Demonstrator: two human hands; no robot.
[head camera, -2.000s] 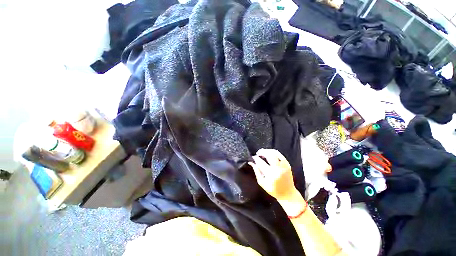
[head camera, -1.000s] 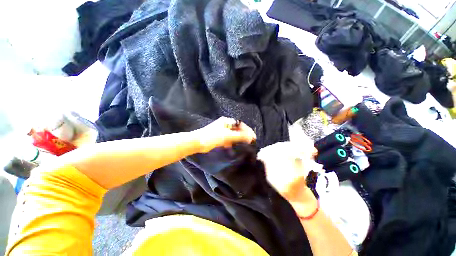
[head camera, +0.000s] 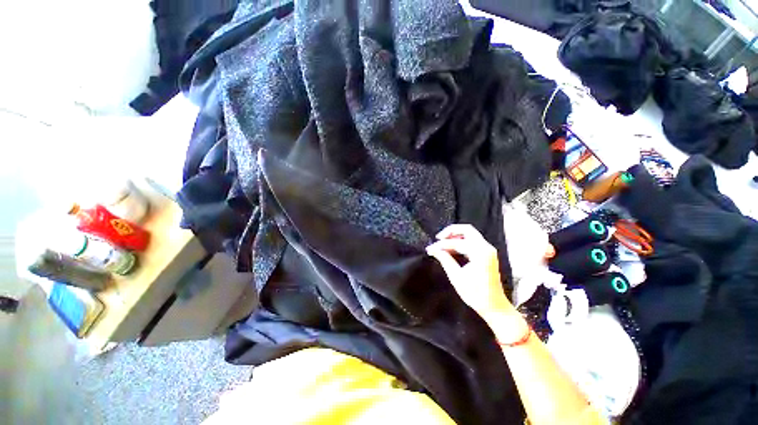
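Observation:
A coat of dark grey flecked cloth (head camera: 332, 91) with smooth black lining (head camera: 357, 278) lies heaped in the centre and over my lap. My right hand (head camera: 467, 259) comes in from the lower right, with a red string on its wrist. Its thumb and fingertips are pinched at the edge where flecked cloth meets lining. I cannot make out a needle or thread at them. My left hand is not visible.
Right of the coat are black thread cones (head camera: 582, 257), orange-handled scissors (head camera: 634, 236), a lit phone (head camera: 584, 162), a speckled lump (head camera: 548, 203) and a white plastic bag (head camera: 594, 353). Black garments (head camera: 706, 290) lie further right. A wooden cabinet (head camera: 158, 270) with a red container (head camera: 112, 227) stands left.
My left hand and arm, which crossed over the coat a second ago, are out of sight. My right hand's fingertips are back at the coat edge, and the lining has dropped flatter.

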